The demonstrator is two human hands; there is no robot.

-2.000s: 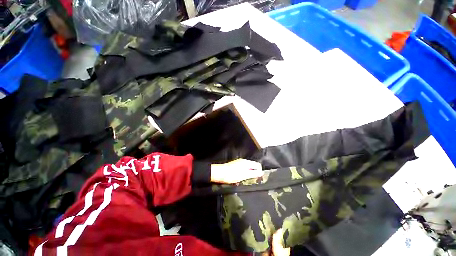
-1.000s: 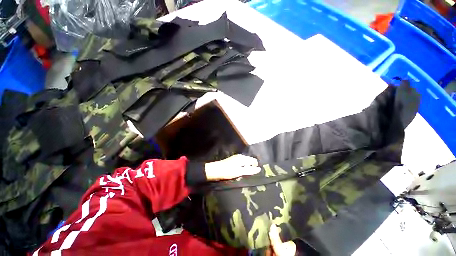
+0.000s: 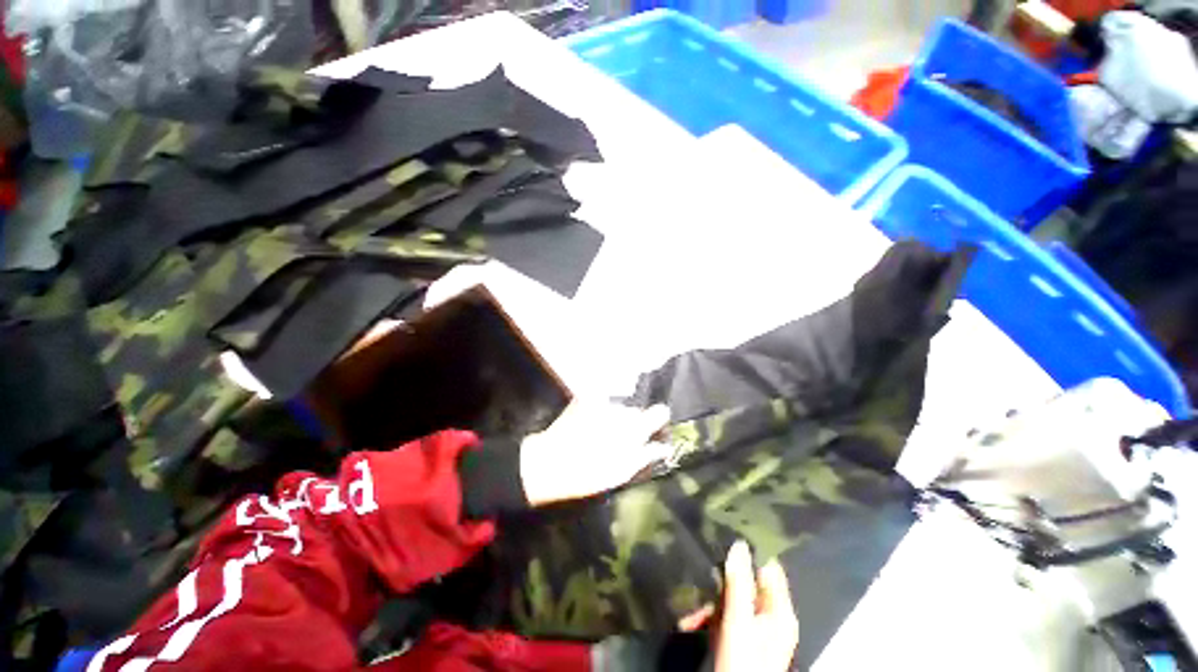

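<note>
The camouflage panel (image 3: 657, 532), with black fabric (image 3: 775, 361) attached along its upper side, lies across the table's front edge and reaches right. My left hand (image 3: 598, 450) is on its upper left part, with the fingertips closed at the seam. My right hand (image 3: 759, 610) holds its lower edge at the bottom of the picture, partly cut off. The right end of the panel is raised in a fold. The sewing machine head (image 3: 1051, 460) is at the right, blurred; its needle cannot be made out.
A heap of black and camouflage cut pieces (image 3: 263, 295) covers the left of the white table (image 3: 736, 250). A dark, wood-edged opening (image 3: 447, 374) is left of my left hand. Blue bins (image 3: 736, 99) stand behind. Clear plastic bags (image 3: 158, 59) are far left.
The view has swung right, showing more of the machine. The panel's right end has drawn in and bunched up. My left hand has moved along the seam, and my right hand has come further into view.
</note>
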